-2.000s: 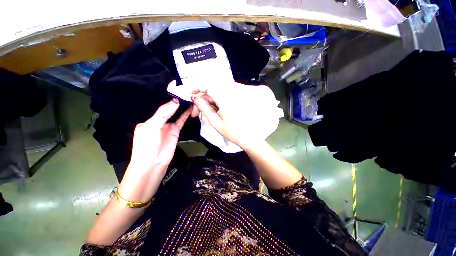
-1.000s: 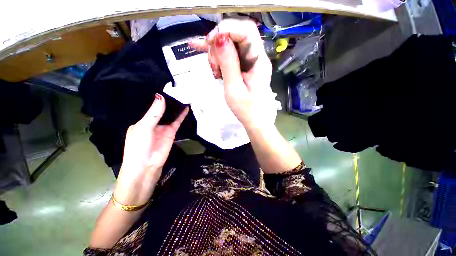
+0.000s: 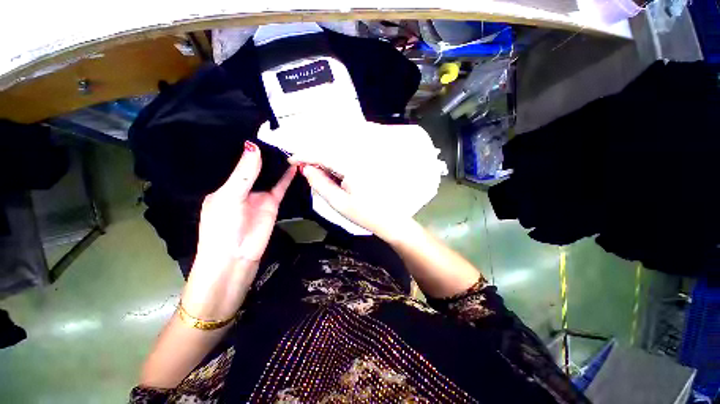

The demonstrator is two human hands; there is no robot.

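A garment with black cloth and bright white cloth lies bunched over my lap below the table edge. A black label with pale lettering sits on its white neck part. My left hand is at the left of the white cloth, palm up, thumb raised apart and the other fingertips at the black-white edge; whether they grip cloth is unclear. My right hand has thumb and fingertips closed at that same edge, touching my left fingertips. No needle or thread can be made out.
The white-topped table with a wooden edge curves across the top. A large black cloth heap hangs at the right, another dark heap at the far left. Plastic bags and a blue crate stand beyond the garment. A grey bin is at lower right.
One second ago my right hand was raised over the label; it has come down to the cloth edge beside my left fingertips. My left hand has stayed nearly in place since then.
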